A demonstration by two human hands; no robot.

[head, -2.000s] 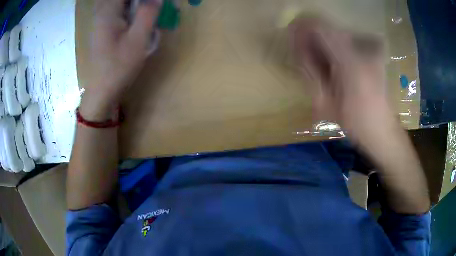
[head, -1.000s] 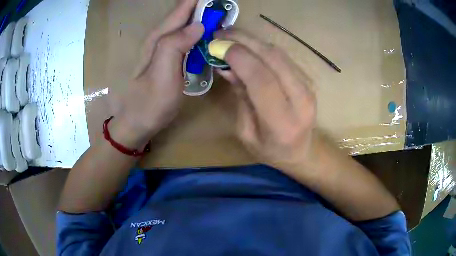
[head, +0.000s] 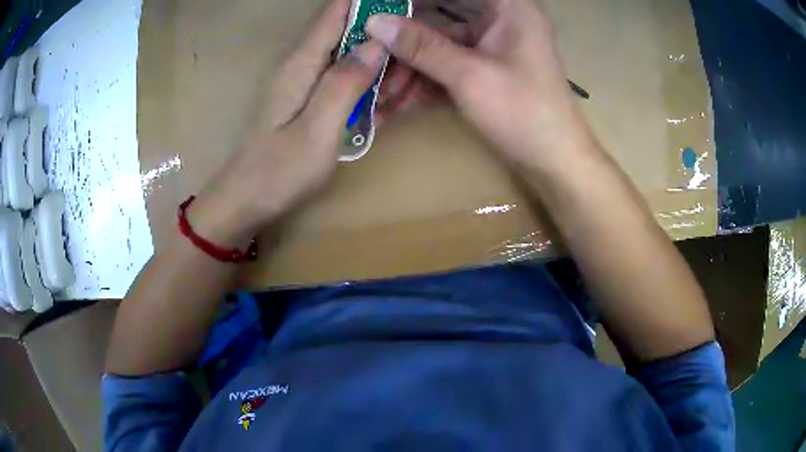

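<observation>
A white plastic housing half (head: 357,147) is held near the top centre, its upper end cut off by the picture's edge. A green circuit board (head: 362,19) lies in its upper part. A strip of the blue battery (head: 358,110) shows below the board. My left hand (head: 305,115) grips the housing from the left, thumb on the board's lower end. My right hand (head: 482,75) is at the right side, thumb on the board and other fingers beside the housing's edge. A slim dark rod (head: 578,88) lies on the cardboard, mostly hidden behind my right hand.
Brown cardboard (head: 424,203) with shiny tape covers the bench. White housings (head: 53,238) stand in rows on a white board (head: 97,177) at the left. A blue-green dot (head: 688,158) is at the right. An open cardboard box (head: 729,274) is below right.
Both hands first came together on the housing. Since then the board has come to lie flat over the battery, and my right thumb presses on it. The rod is now mostly covered by my right hand.
</observation>
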